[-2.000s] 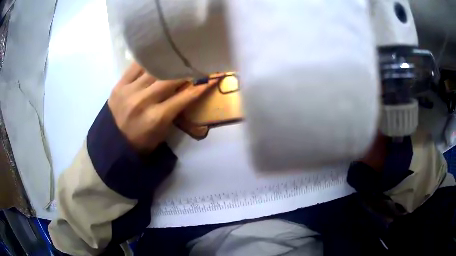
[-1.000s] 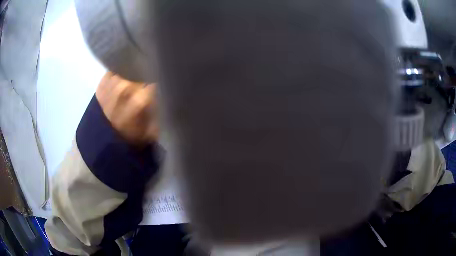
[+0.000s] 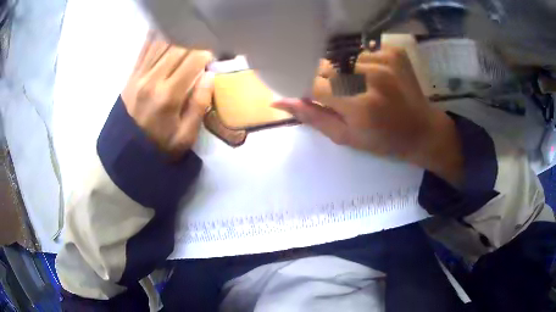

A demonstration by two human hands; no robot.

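Observation:
The sewing machine head (image 3: 268,36) is blurred and hides the needle area. The tan-yellow bed cover (image 3: 241,100) shows beneath it, with a dark edge gap. My left hand (image 3: 171,91) lies at the left of the cover, fingers close together near a small pale piece (image 3: 230,64); I cannot tell whether it grips it. My right hand (image 3: 378,109) is at the right of the cover, its fingers partly behind a dark ribbed knob (image 3: 349,84). Whether it holds anything is hidden.
A printed ruler strip (image 3: 280,222) runs along the table's front edge. Pale cloth (image 3: 311,283) lies on my lap. More pale fabric (image 3: 30,116) lies at the far left. Blue basket parts (image 3: 46,274) show at the lower left.
The machine head blocks less of the view now. My right hand has come up from the lower right to the needle area. My left hand stays near the bed cover's left side.

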